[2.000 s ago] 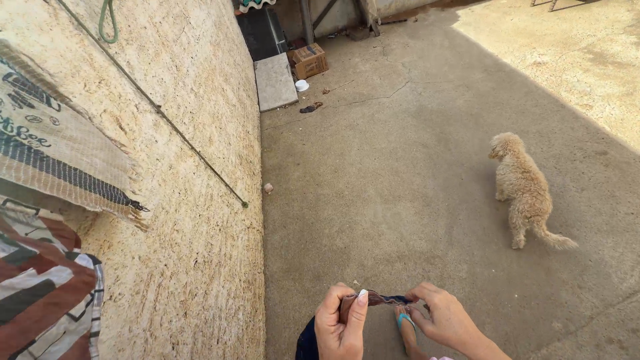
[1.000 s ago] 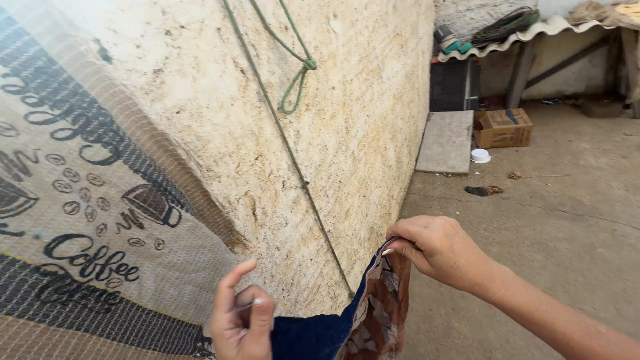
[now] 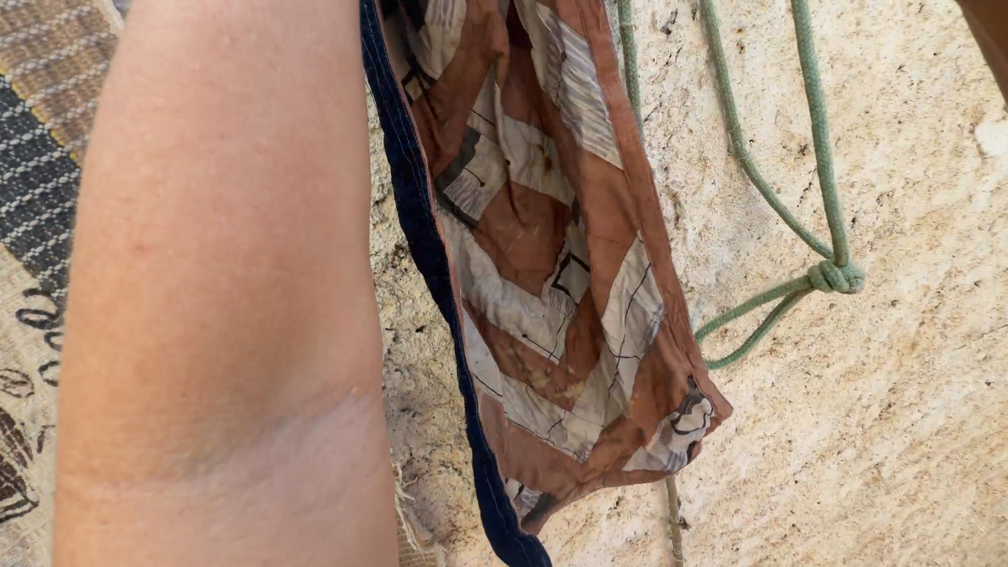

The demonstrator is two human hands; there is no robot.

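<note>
A brown and cream patterned cloth [image 3: 543,260] with a dark blue edging band [image 3: 429,252] hangs down the middle of the head view. Its lower end tapers to loose corners in front of the wall. Just left of it, a bare forearm [image 3: 228,260] rises close to the camera and leaves the frame at the top. Both of my hands are outside the view, so what they hold is hidden. A small part of another arm or a dark shape shows at the top right corner.
Behind the cloth stands a rough cream wall [image 3: 890,441]. A green rope [image 3: 823,157] with a knot and a loop hangs against it, right of the cloth. At the left edge hangs a woven textile [image 3: 39,181] with dark stripes and printed lettering.
The view has swung up to the wall, and the floor is out of sight. The patterned cloth, low beside my right hand one second ago, now hangs high and close. Both hands have left the view.
</note>
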